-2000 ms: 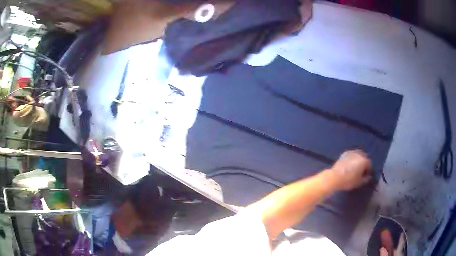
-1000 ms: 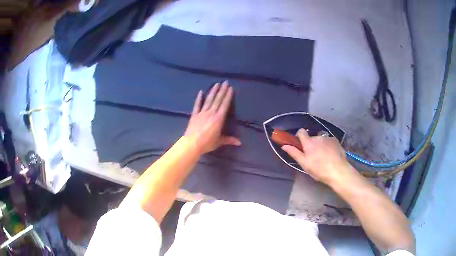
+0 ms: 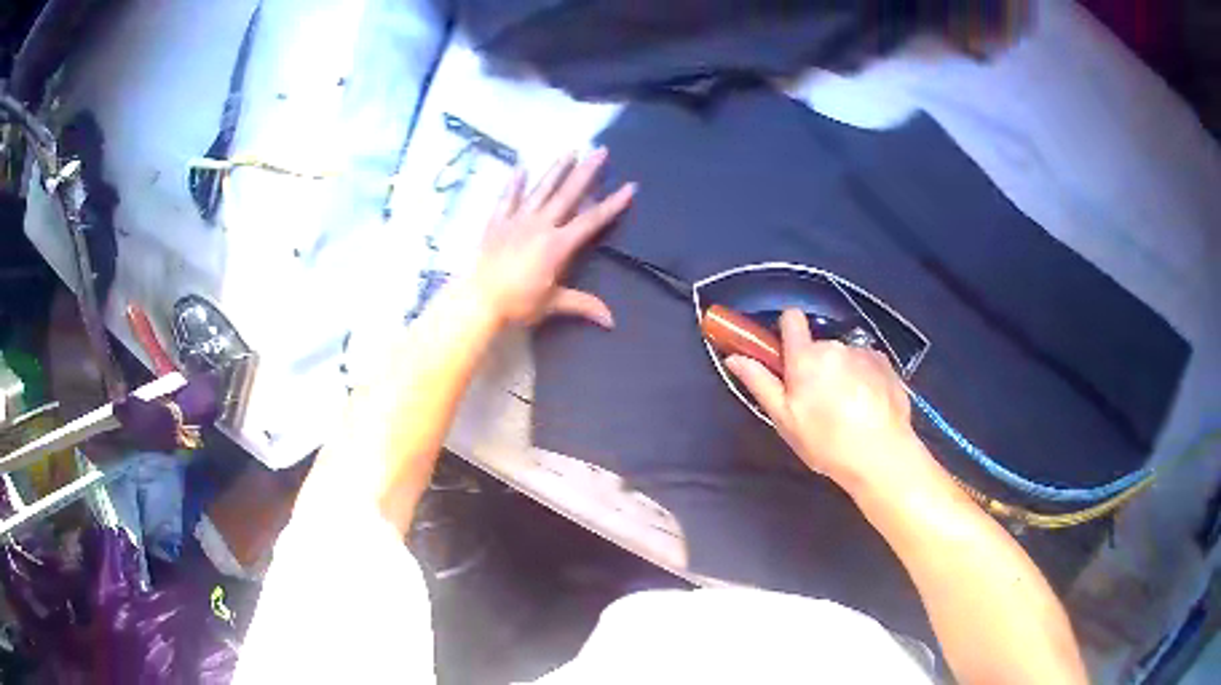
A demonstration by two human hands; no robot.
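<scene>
The dark grey-blue garment panel (image 3: 803, 187) lies flat on the white cloth-covered table (image 3: 462, 94), with dark seams running along it. My right hand (image 3: 830, 388) holds the steam iron (image 3: 803, 301) by its orange-red handle; the iron stands on the middle of the panel, its pointed tip towards the left, over a seam. My left hand (image 3: 549, 248) lies flat with fingers spread at the panel's left edge, partly on the white cloth, holding nothing.
Blue and yellow-brown hoses (image 3: 998, 468) trail right from the iron. Bunched dark cloth (image 3: 629, 40) lies at the far edge. Another iron (image 3: 208, 355) is on the neighbouring table at left, near a yellow cord (image 3: 261, 166). Purple bags (image 3: 101, 616) are at lower left.
The iron has moved from the panel's right edge leftward to its middle. My left hand has moved from the panel's middle to its left edge. The view has turned left.
</scene>
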